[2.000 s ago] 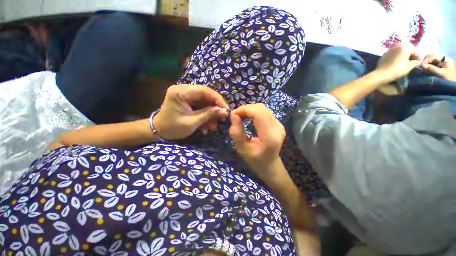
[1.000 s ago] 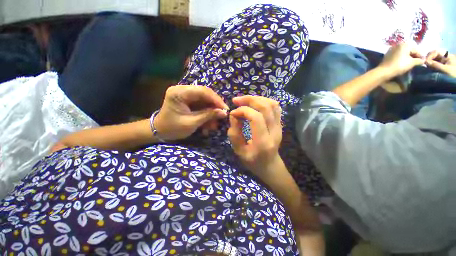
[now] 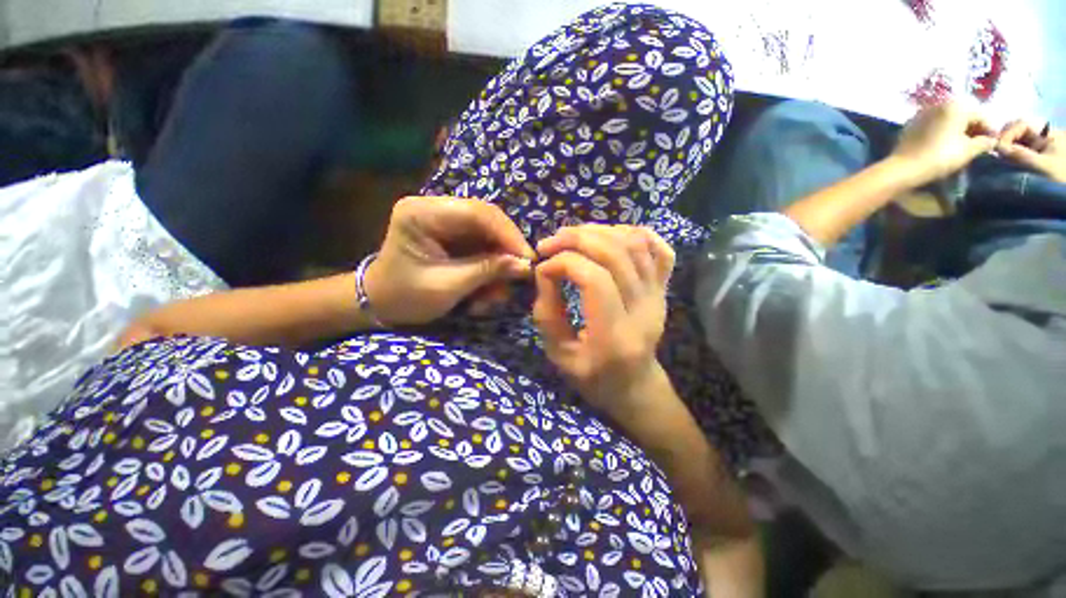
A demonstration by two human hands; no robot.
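Observation:
A tiny dark workpiece is pinched between the fingertips of both hands, above the lap. It is nearly hidden, and its shape cannot be made out. My left hand, with a band on the wrist, holds it from the left between thumb and index finger. My right hand meets it from the right, thumb and index finger closed in a ring, the other fingers curled. The fingertips of both hands touch or nearly touch.
A white table runs along the top, with a wooden strip. Red heaps and scattered dark thin pieces lie on it. A person in a grey sleeve sits close at right; another in white is at left.
My right hand has turned slightly, and its outer fingers have shifted upward and rightward. My left hand has stayed nearly still. The view has shifted slightly.

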